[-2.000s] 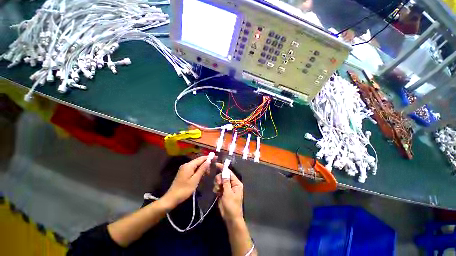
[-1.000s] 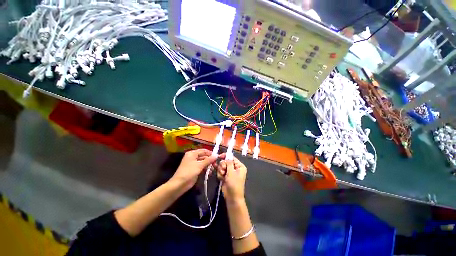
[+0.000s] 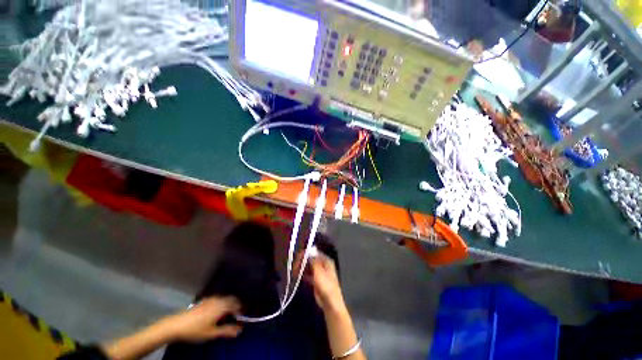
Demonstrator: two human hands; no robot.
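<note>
A white cable assembly [image 3: 294,253] hangs from two of the white test leads [image 3: 341,204] on the orange fixture strip [image 3: 384,216]; its two strands meet below the bench edge. My left hand [image 3: 211,318] is low at the left, blurred, near the cable's lower white end; whether it grips it cannot be told. My right hand [image 3: 322,275] is below the strip, beside the cable strands, blurred; its fingertips are near a strand and their grip is unclear. The cable tester [image 3: 366,67] stands behind with its screen lit.
A large white cable pile [image 3: 105,63] lies left of the tester, a smaller white bundle [image 3: 471,169] right. A yellow clamp [image 3: 246,197] and orange clamp [image 3: 450,246] hold the strip ends. Reddish-brown leads [image 3: 531,155] lie far right; a blue bin [image 3: 493,327] stands below.
The cable's plugs, first held apart from the leads, now join two of them. My left hand has moved down and left, my right hand slightly down. The view has shifted slightly.
</note>
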